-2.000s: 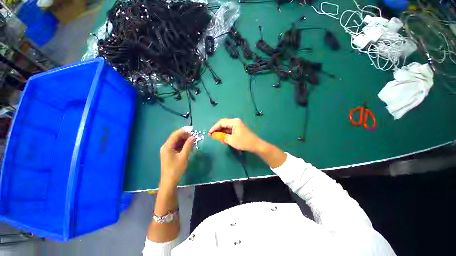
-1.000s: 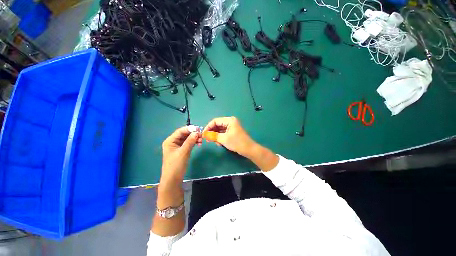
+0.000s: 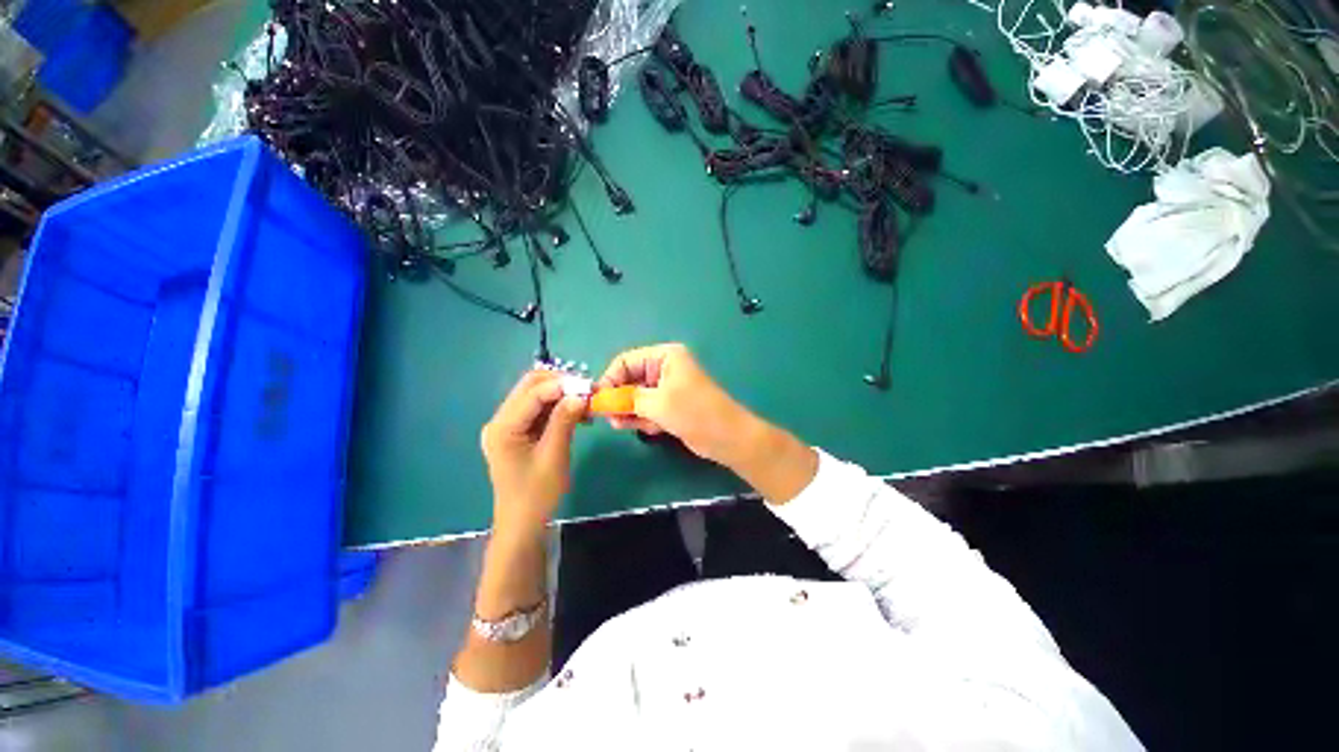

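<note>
My left hand [image 3: 529, 444] pinches a small white part [image 3: 576, 387] between thumb and index finger. My right hand [image 3: 679, 400] meets it from the right, fingertips almost touching the white part. A bright orange patch [image 3: 612, 400] shows at my right thumb and index finger. A dark bit of black cable [image 3: 654, 436] shows just under my right hand; most of it is hidden, and the exact contact at the fingertips is too small to tell. Some loose small white parts [image 3: 552, 366] lie just beyond my left fingertips.
A large heap of black cables [image 3: 426, 110] lies at upper left, bundled black cables [image 3: 881, 169] at upper centre. A deep blue tote [image 3: 272, 397] stands left of the green table [image 3: 969, 419]. Red-orange scissors [image 3: 1059, 315], a white cloth [image 3: 1192, 232] and white cables [image 3: 1123, 103] lie at right.
My right hand has moved left until its fingertips meet those of my left hand at the white part. The whole view has shifted slightly.
</note>
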